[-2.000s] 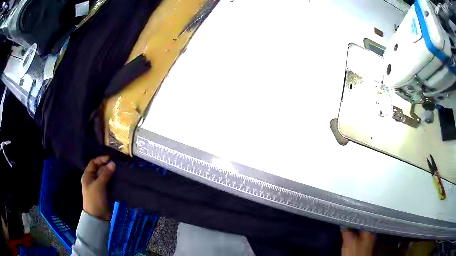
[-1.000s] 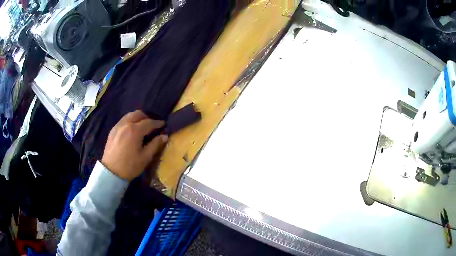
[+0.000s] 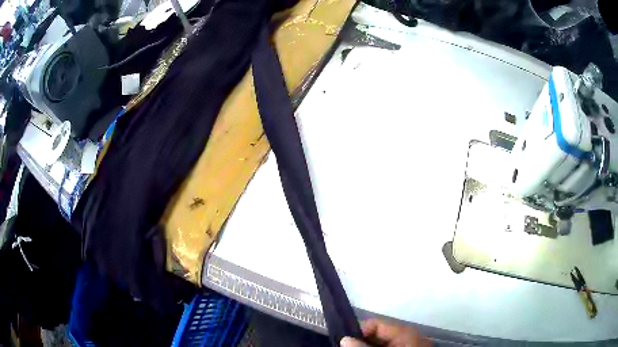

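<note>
A long, narrow dark fabric strip (image 3: 293,173) runs from the upper part of the dark bundle, over the yellow-brown board (image 3: 220,146) and the white table, to the front edge. My right hand (image 3: 389,335) is at the bottom edge, partly cut off, and pinches the strip's near end between thumb and fingers. The large dark fabric bundle (image 3: 159,149) lies along the board's left side and hangs over the front. My left hand is not in view.
The white sewing machine head (image 3: 552,139) stands at the right over its needle plate (image 3: 505,237). Thread snips (image 3: 584,293) lie near the right front. A measuring tape (image 3: 264,298) lines the front edge. A blue basket (image 3: 207,322) is below. Another machine (image 3: 61,78) stands at upper left.
My left hand, which held a short strip end at the bundle, has left the picture. The strip now stretches across the table, and my right hand has come into view holding it. The camera view has shifted.
</note>
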